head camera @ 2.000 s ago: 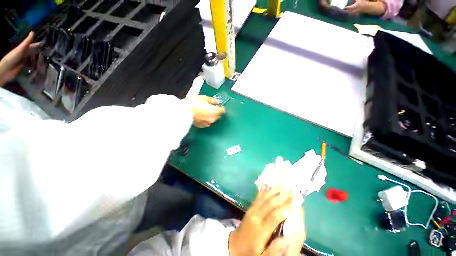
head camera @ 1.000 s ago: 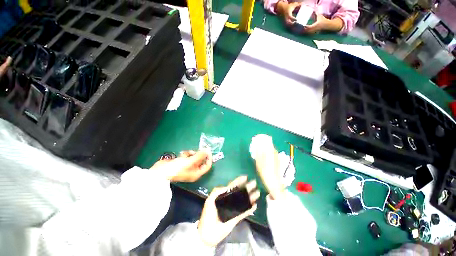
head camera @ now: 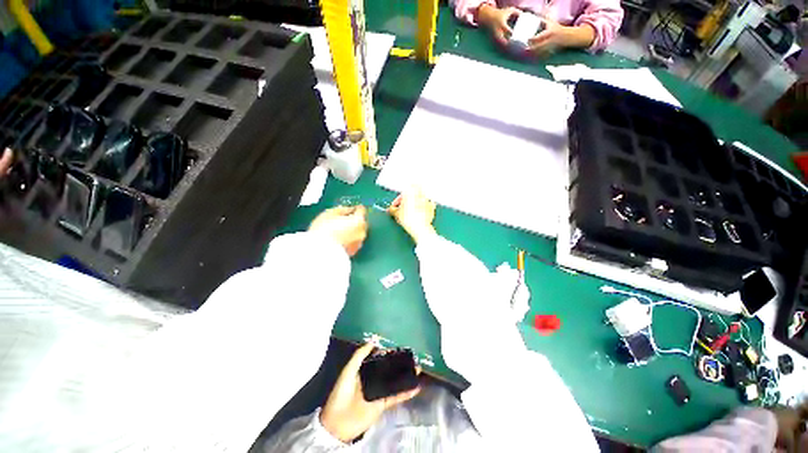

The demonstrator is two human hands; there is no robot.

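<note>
My left hand [head camera: 347, 403] is low at the bench's front edge, palm up, around a black glossy squarish device [head camera: 390, 374]. My right hand [head camera: 415, 215] is stretched forward near the front corner of a large white sheet [head camera: 496, 133]. Its fingertips are beside a thin pale thing [head camera: 381, 205]; whether they pinch it is unclear. Another white-sleeved person's hand [head camera: 341, 228] is just to its left, beside faint clear film. A white wipe [head camera: 518, 287] is partly hidden behind my right sleeve, with an orange-handled tool [head camera: 521, 261] on it.
A black foam tray [head camera: 257, 150] stands left, another [head camera: 611, 115] right. A white bottle [head camera: 344, 159] stands by the yellow post [head camera: 341, 62]. A small card [head camera: 392, 280], red suction cup [head camera: 547, 324], charger [head camera: 629, 314] and cable lie on the mat. A pink-sleeved person works opposite.
My right hand has moved forward and left, away from the white wipe it held. My left hand still holds the device, slightly lower and left. The neighbour's hand has moved forward.
</note>
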